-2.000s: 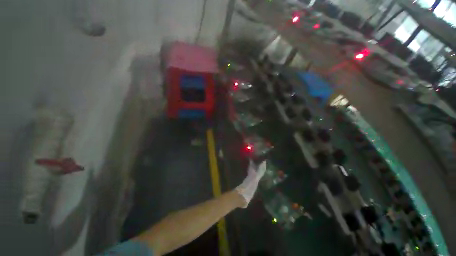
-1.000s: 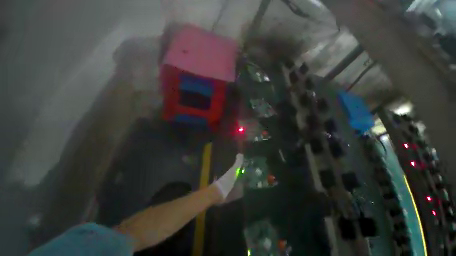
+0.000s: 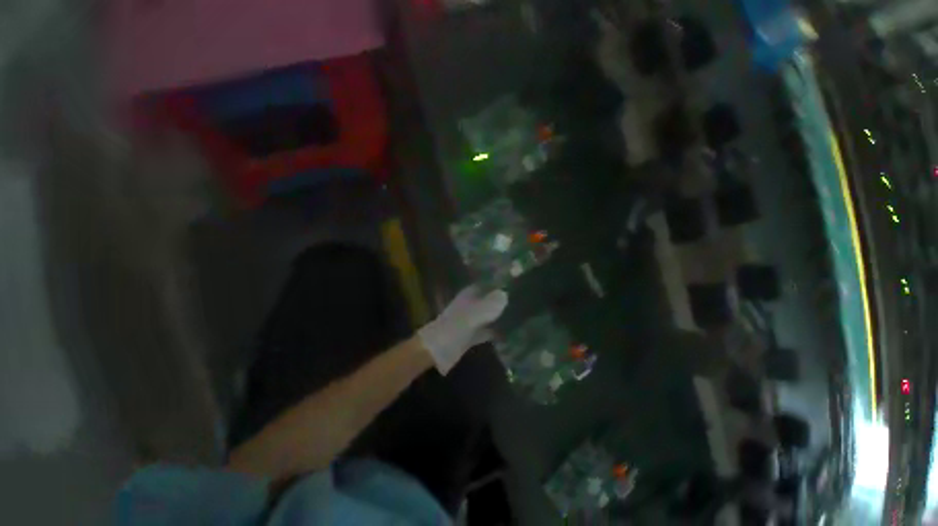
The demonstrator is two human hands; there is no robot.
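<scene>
My left hand (image 3: 465,324), in a white glove, reaches from the lower left to the shelf edge. Its fingertips are by the lower edge of a green circuit board (image 3: 499,243); blur hides whether they touch or grip it. Another circuit board (image 3: 545,358) lies just to the right of and below the hand. A third board (image 3: 509,139) with a lit green light lies farther up, and a fourth board (image 3: 591,481) lies near the bottom. Each has an orange-red part at its right. My right hand is not in view.
The boards lie on a dark green shelf mat (image 3: 627,360). Black power adapters (image 3: 710,303) stand in rows along pale strips to their right. A red bin (image 3: 242,154) with a pink sheet is at the upper left. A blue box (image 3: 773,31) is at the top right. A yellow floor line (image 3: 404,269) runs beside the shelf.
The view has moved closer to the shelf and the bin looks larger, at the upper left. My left hand has shifted along the row of boards. The red light near it no longer shows.
</scene>
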